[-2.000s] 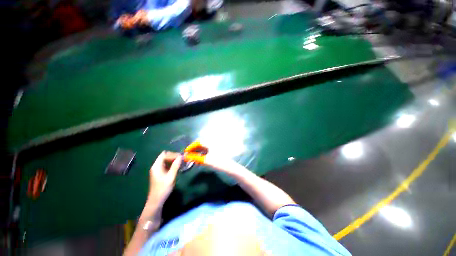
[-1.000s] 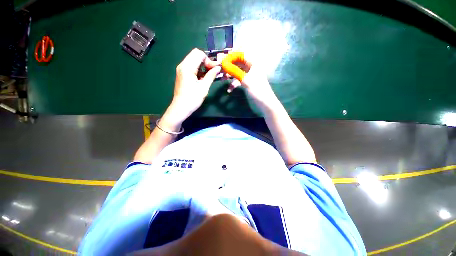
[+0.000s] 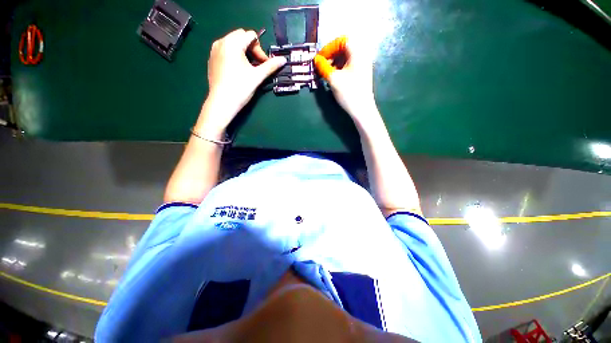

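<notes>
The grey-and-black frame-type unit (image 3: 295, 70) lies on the bench in front of me, with pale and silver parts inside. A flat dark-framed cover (image 3: 297, 25) with a pale centre lies directly beyond it, touching or very near its far edge. My left hand (image 3: 234, 70) holds the unit's left edge, thumb on top; a thin dark sliver, tool or wire, shows at its curled fingers. My right hand (image 3: 352, 70), with orange finger cots on thumb and forefinger, grips the unit's right edge. The fingertips hide parts of both edges.
A second grey unit (image 3: 165, 28) lies beyond my left hand. Red-orange scissors (image 3: 31, 45) lie at the far left of the green bench top (image 3: 429, 100). Bright glare covers the bench beyond my right hand. A red object (image 3: 530, 333) stands on the floor at bottom right.
The view has tilted down and levelled. My hands have moved apart to opposite sides of the unit, uncovering its middle. The thin dark sliver now shows at my left hand.
</notes>
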